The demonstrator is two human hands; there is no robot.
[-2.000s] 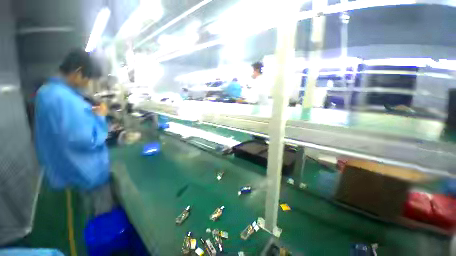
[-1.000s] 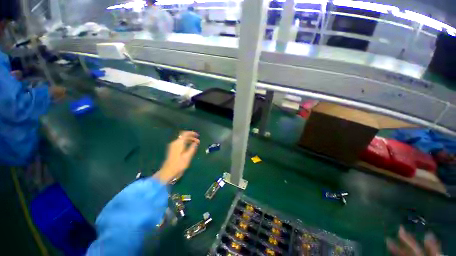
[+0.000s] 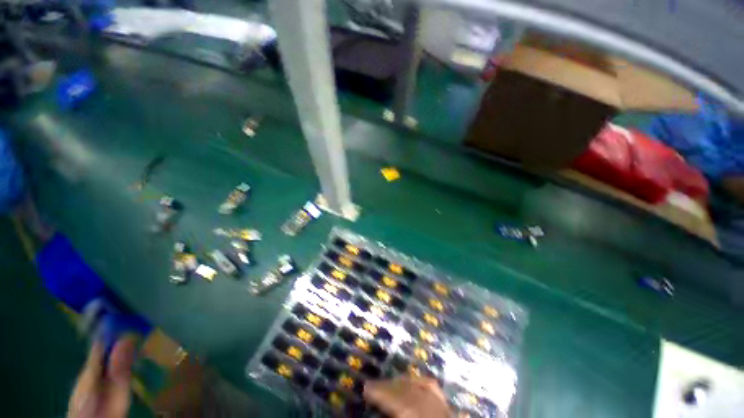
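My left hand is at the lower left, blurred, with its fingers closed around a small blue-and-silver unit. My right hand is at the bottom edge, partly cut off, with its fingertips at the lower part of the clear blister tray. Whether it grips anything is hidden. The tray's pockets hold black-and-orange parts. Several narrow silver units lie loose left of the tray, one close to its edge. Two blue-ended units lie to the right.
A pale metal upright stands on the green bench behind the tray. A yellow piece lies beside it. A cardboard box and red wrapped packs are at the back right. A white sheet is at the lower right, a blue bin at left.
The view has tilted down. My left hand has moved from over the bench to the lower left, now with a unit; the blue unit by the upright is gone. My right hand has moved onto the tray.
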